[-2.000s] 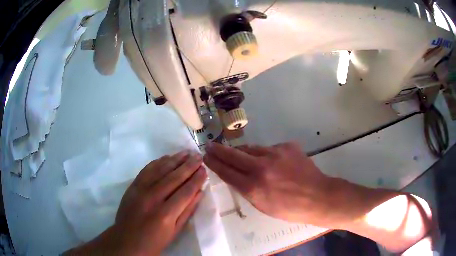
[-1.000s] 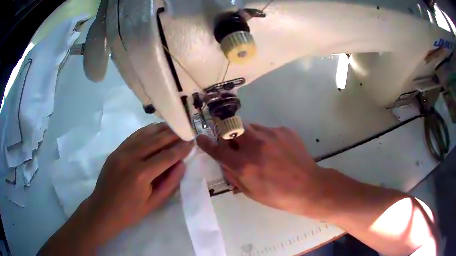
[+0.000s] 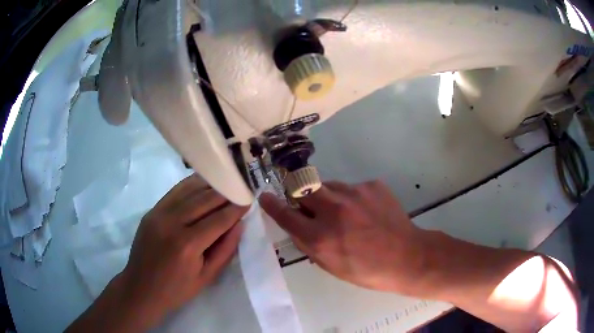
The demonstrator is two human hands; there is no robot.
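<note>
A narrow white strip [image 3: 268,279] runs from under the sewing machine's needle area towards me and off the bottom edge. A white fabric panel [image 3: 104,175] lies flat to the left, partly under my left hand. My left hand [image 3: 189,234] holds the cloth at the strip's left side, fingertips beside the machine's face. My right hand [image 3: 352,227] has thumb and index at the strip's right side, close to the presser foot [image 3: 264,179]. The needle tip and the stitch point are hidden by the machine head and fingers.
The cream machine head [image 3: 391,45] arches over the table, with two ribbed tension knobs [image 3: 309,77] near my right hand. Layered white pieces [image 3: 45,130] with jagged edges lie at far left. Dark-handled scissors [image 3: 570,166] rest at right by the machine base.
Since the first frame, both hands have moved closer to the needle area, and the fingers are tucked beside the machine face. The view has shifted; the head looks larger. Little differs from one second ago.
</note>
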